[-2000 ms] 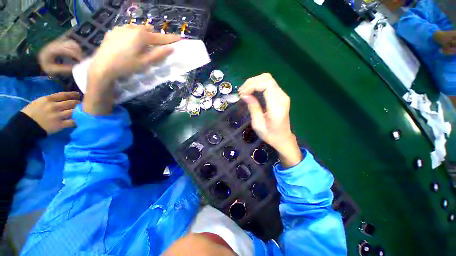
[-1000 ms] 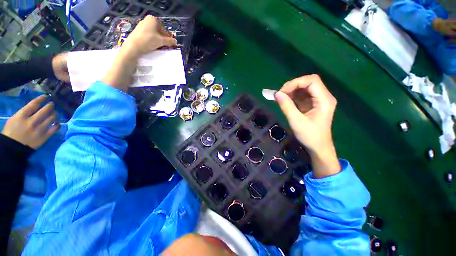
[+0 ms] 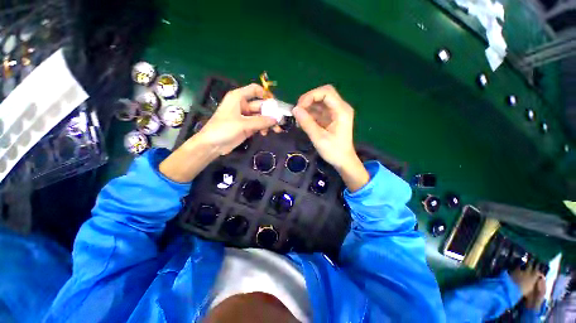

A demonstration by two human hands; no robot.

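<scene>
My left hand (image 3: 237, 120) holds a round silvery-white display module (image 3: 272, 109) with an orange flex tail by its edge, above the back of the foam tray. My right hand (image 3: 325, 123) touches a small pale translucent piece (image 3: 288, 110) at the module's right side, pinched between thumb and forefinger. The dark foam tray (image 3: 243, 207) lies below both hands, with round dark smartwatch bodies (image 3: 264, 162) in its pockets. One watch (image 3: 224, 178) shows a white glare.
Several round silvery housings (image 3: 147, 101) lie left of the tray. A white sheet with grey round marks (image 3: 39, 113) lies over a clear plastic tray (image 3: 79, 144) at far left. Small watches (image 3: 431, 203), a smartphone (image 3: 463, 233) and another person's hand (image 3: 529, 284) are at right.
My left hand has moved from the plastic tray to above the foam tray and now holds the module. My right hand has brought the pale piece to it. The whole view has shifted right.
</scene>
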